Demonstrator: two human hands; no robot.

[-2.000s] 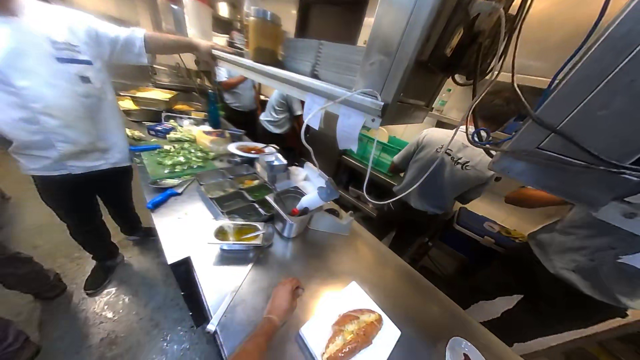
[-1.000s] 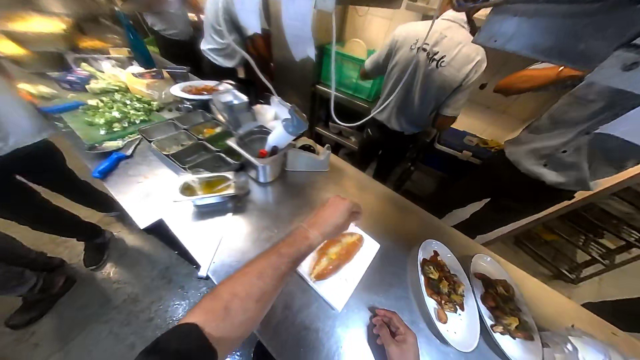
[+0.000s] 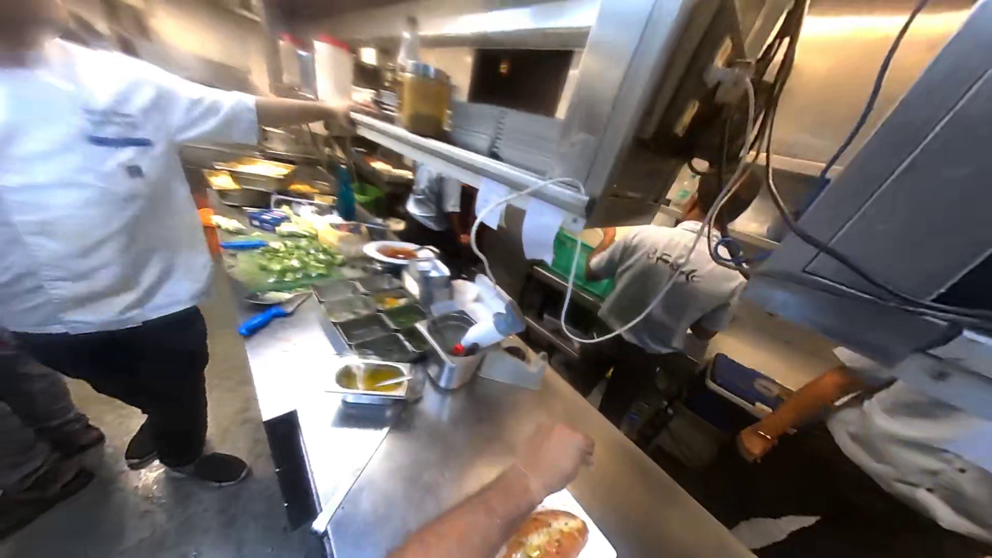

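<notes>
My left hand reaches in from the bottom over the steel counter. Its fingers are curled and blurred, so whether they hold something small is unclear. Just below it, a split, filled bread roll lies on a white board or square plate, both cut off by the lower edge. My right hand is outside the view. Beyond my left hand stand a deep steel container with a white bottle across it, and a steel pan of yellow-green liquid with a utensil in it.
A person in white stands at left, one arm at the overhead shelf. A blue-handled knife lies near chopped greens. Two more people work beyond the counter at right. A white cable hangs above it.
The view has swung up and left since one second ago. My left hand was over the roll then and is now just beyond it. My right hand and two plates of food have left view.
</notes>
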